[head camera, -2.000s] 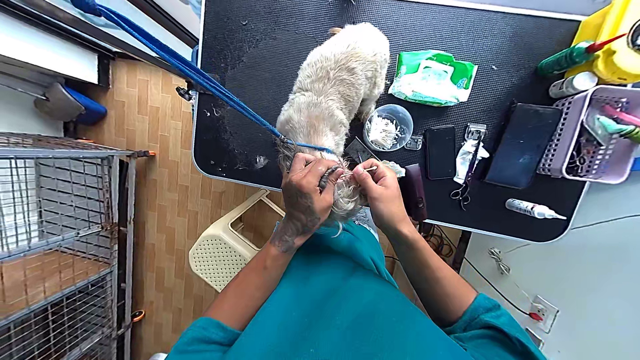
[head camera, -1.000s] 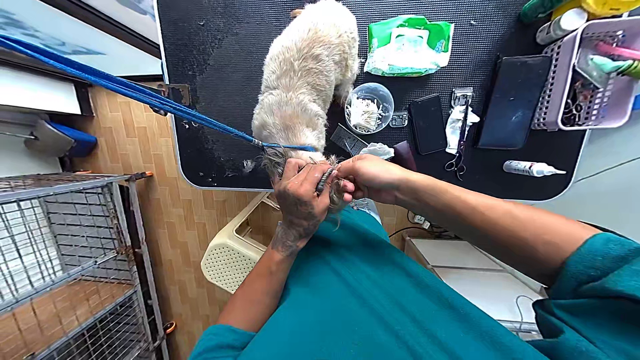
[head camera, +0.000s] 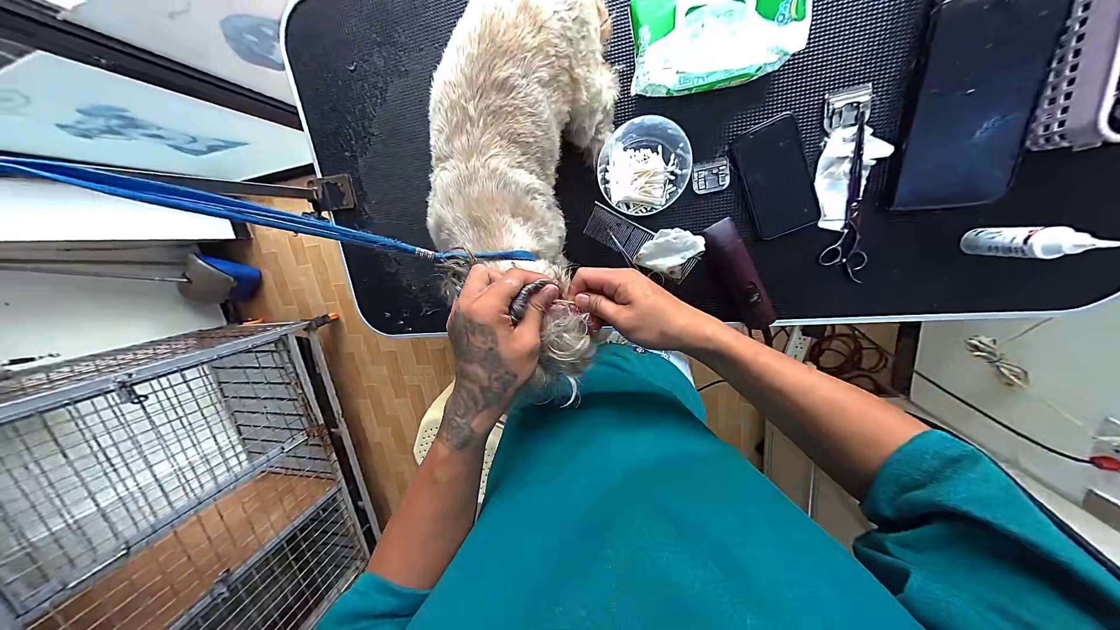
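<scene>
A cream-coated dog stands on the black grooming table, its head at the near edge by my body. A blue grooming loop runs from the left to its neck. My left hand grips the fur and ear area at the dog's head, with a dark ring-like object around a finger or between the fingers. Beside it on the right, my right hand pinches a thin, light stick at the ear; its tip is hidden. Cotton swabs fill a clear round tub right of the dog.
Right of the dog lie a metal comb, crumpled white cotton, a dark clipper, a phone, scissors, a white bottle and a wipes pack. A wire cage stands at the lower left.
Both hands stay at the dog's head throughout. My right forearm has swung out to the right since the oldest frame. The view has shifted.
</scene>
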